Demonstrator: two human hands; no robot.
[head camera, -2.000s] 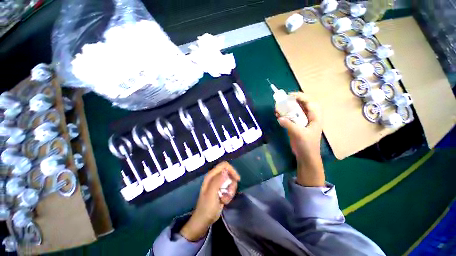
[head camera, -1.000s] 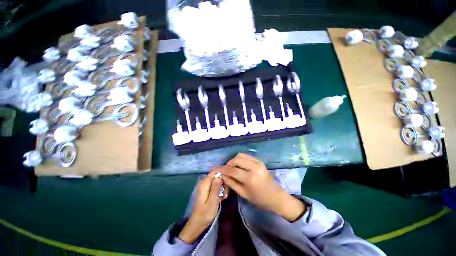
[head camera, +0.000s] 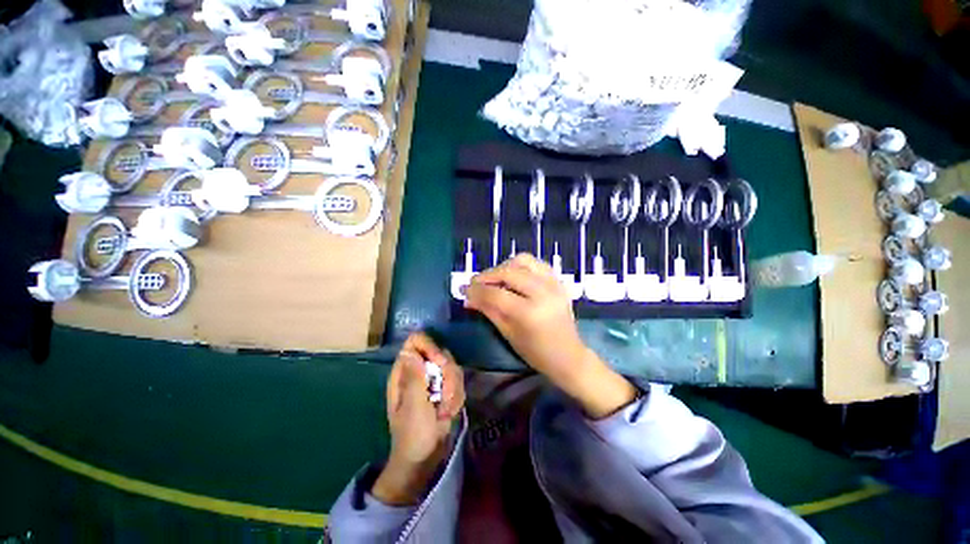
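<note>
A row of several ring-and-stem units stands upright on a black holding fixture, white bases toward me. My right hand is at the left end of the row, its fingertips at the leftmost white base and partly covering the neighbouring one. Whether the fingertips hold a small part is hidden. My left hand is half closed, palm up, below the bench edge, and holds small white plastic parts. A glue bottle lies right of the row.
A clear bag of white parts lies behind the row. On the left, units lie in overlapping rows on a cardboard sheet. More units lie on another cardboard sheet at the right.
The right hand put down the glue bottle, met the left hand, then moved up to the row's left end. The left hand keeps the white parts. The view has shifted left.
</note>
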